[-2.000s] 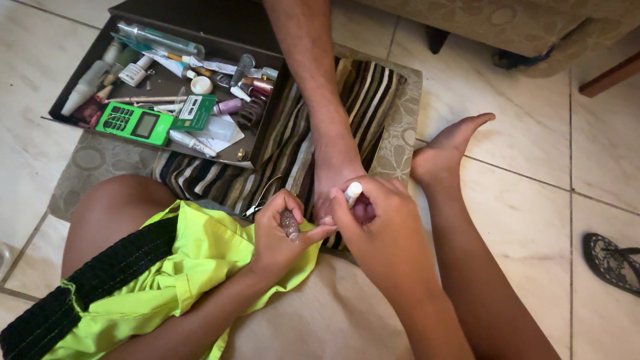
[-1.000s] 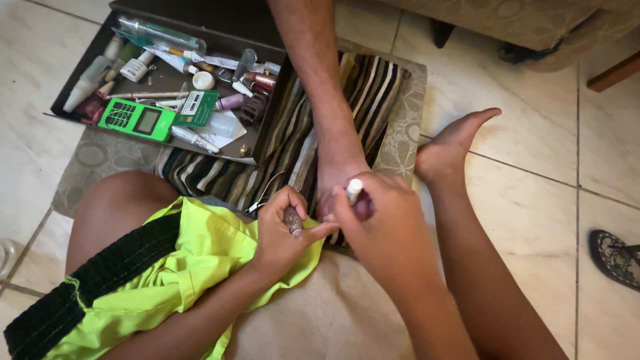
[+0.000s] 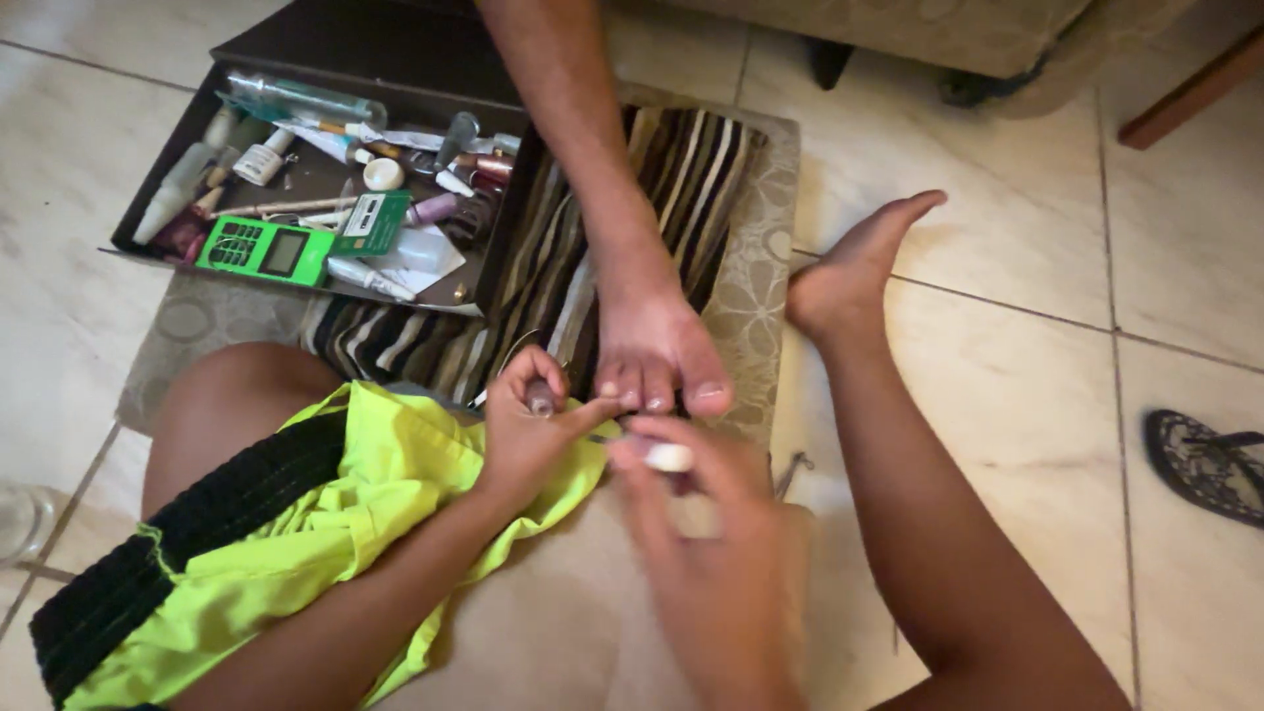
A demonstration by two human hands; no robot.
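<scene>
Another person's bare foot rests on a striped cloth, its toes toward me, with a glossy shine on the nails. My left hand holds a small nail polish bottle in curled fingers, and an extended finger touches the smaller toes. Just below the toes, my right hand, blurred, grips a nail polish brush by its white cap. The brush's tip is too blurred to make out. Bright yellow-green fabric with a black band lies across my lap under the left forearm.
A dark open box at upper left holds bottles, tubes, a green card reader and a green card. A patterned cushion lies under the cloth. A flip-flop is at right, furniture at top, and a glass object at left.
My right hand has moved down from the foot with the white-capped brush, so the toes it covered before now show. The left hand still holds the bottle beside the foot.
</scene>
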